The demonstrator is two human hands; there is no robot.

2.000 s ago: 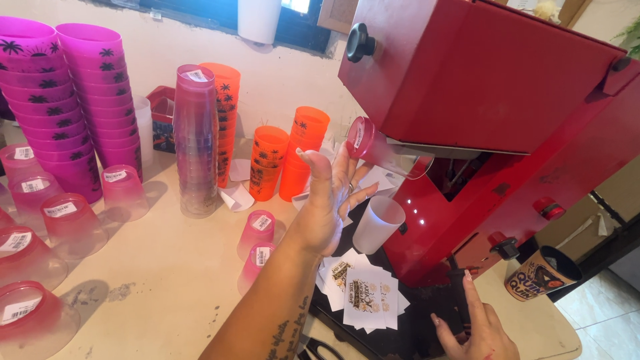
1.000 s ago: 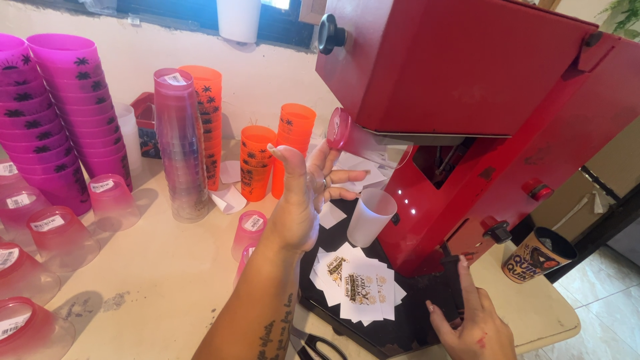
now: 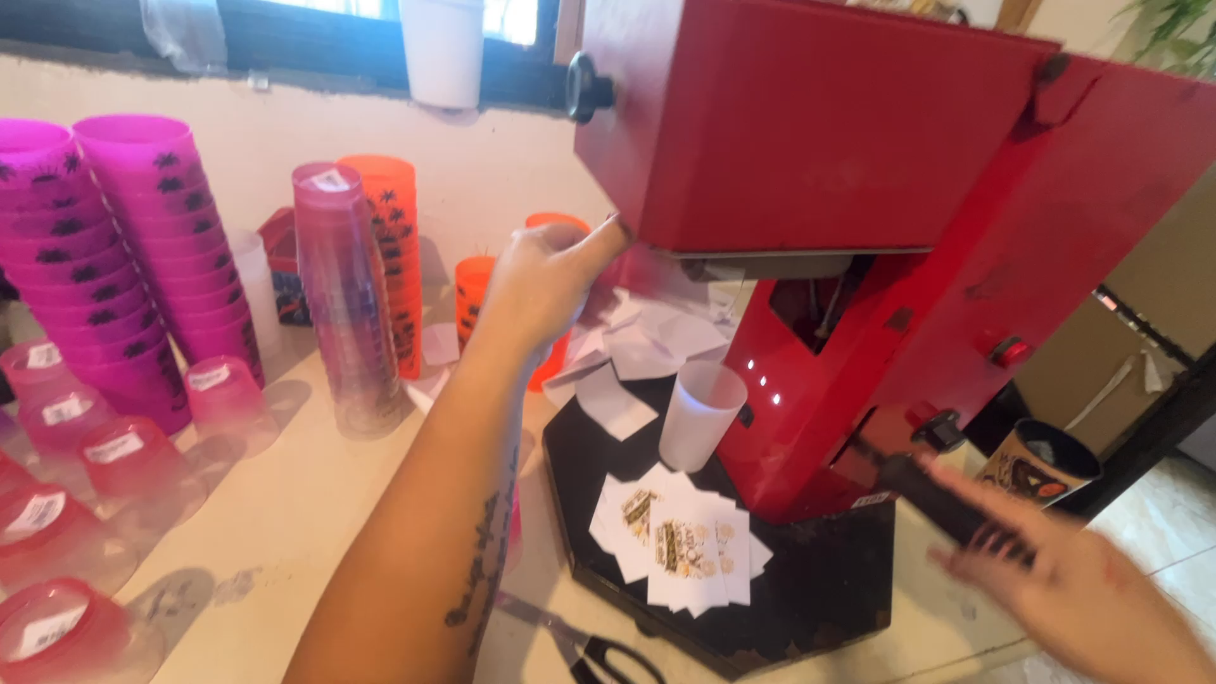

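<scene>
My left hand (image 3: 551,275) is raised at the front of a red press machine (image 3: 788,133), its thumb and fingers by a blurred pink cup (image 3: 665,280) under the machine's head. Whether the fingers grip that cup is hard to tell. My right hand (image 3: 1045,560), blurred, is closed around the black handle of a lever (image 3: 950,503) at the machine's lower right. A frosted translucent cup (image 3: 701,418) stands upright on the black base (image 3: 807,589). In front of it lies a fanned pile of printed paper transfers (image 3: 684,541).
Stacked magenta cups (image 3: 157,247), a tall stack of pink-clear cups (image 3: 347,294) and orange cups (image 3: 389,256) stand along the wall. Several upturned pink cups (image 3: 119,456) fill the left side. Scissors (image 3: 608,655) lie at the front edge; a printed cup (image 3: 1040,465) stands right of the machine.
My left hand has gone from spread fingers to a more closed pose by the machine's head. My right hand, earlier low beside the lever with fingers apart, is now around its handle.
</scene>
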